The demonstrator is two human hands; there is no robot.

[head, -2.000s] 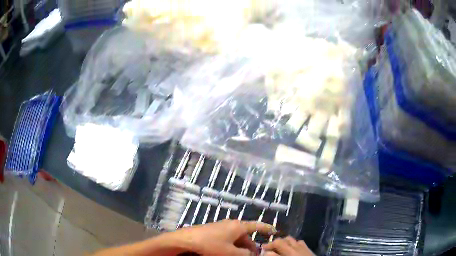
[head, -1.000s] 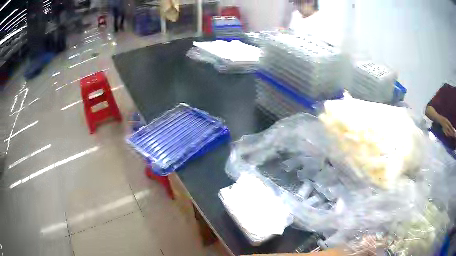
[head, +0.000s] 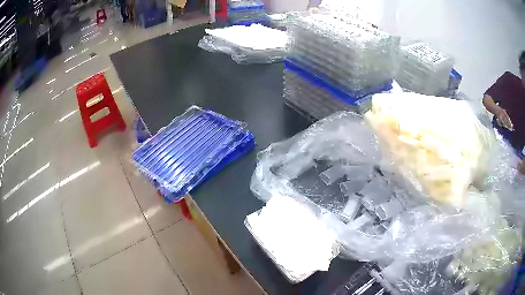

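Observation:
Neither of my hands is in the picture. A stack of thin white sheets (head: 292, 239) lies near the table's front edge. Right of it is an open clear poly bag (head: 270, 173) with several greyish translucent sleeves (head: 374, 196) inside. A corner of the near tray (head: 362, 282) with thin white stems shows at the bottom edge; the rest is cut off. Cream pieces (head: 483, 262) show blurred through plastic at the lower right.
A blue grooved tray (head: 193, 151) lies at the left table edge. Bulk cream material (head: 432, 144) is heaped behind the bag. Stacked clear and blue trays (head: 339, 57) stand at the back, with white sheets (head: 247, 37) on plastic. A red stool (head: 99, 109) and a person (head: 506, 103) are beyond the table.
My view has swung left and up from the near tray. Both hands, seen over that tray two seconds ago, are out of the picture. A forearm at the bottom edge one second ago is gone.

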